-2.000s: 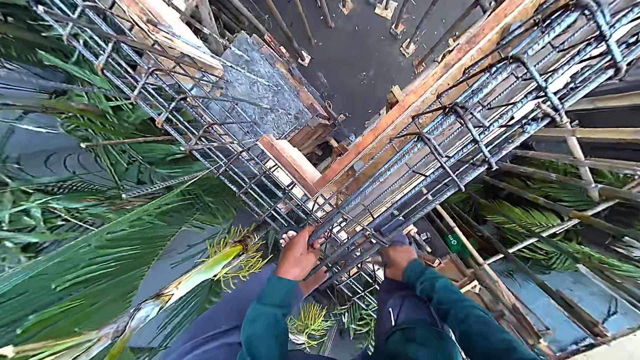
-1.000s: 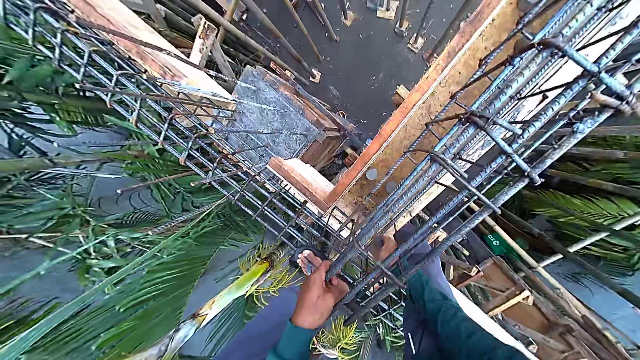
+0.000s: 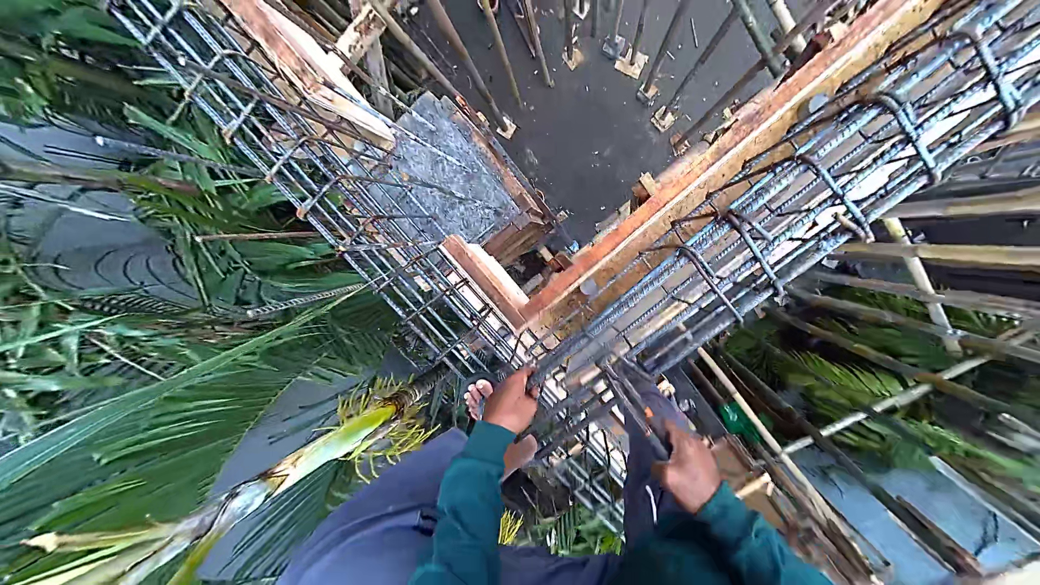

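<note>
My left hand grips a steel reinforcing bar at the corner where two rebar cages meet. The right cage, tied with bent stirrups, runs up to the upper right; the left cage runs to the upper left. My right hand is closed around what looks like a dark bar or tool handle, blurred, in front of my right leg. A long timber form board lies beside the right cage. A shorter board stands at the corner.
Far below are the dark ground and several upright poles on small pads. A grey panel lies inside the left cage. Palm fronds and a cut stalk fill the left; bamboo scaffolding crosses the right.
My right hand, mostly hidden behind the cage a second ago, now shows lower and to the right with a dark bar-like thing. My left hand stays near the corner.
</note>
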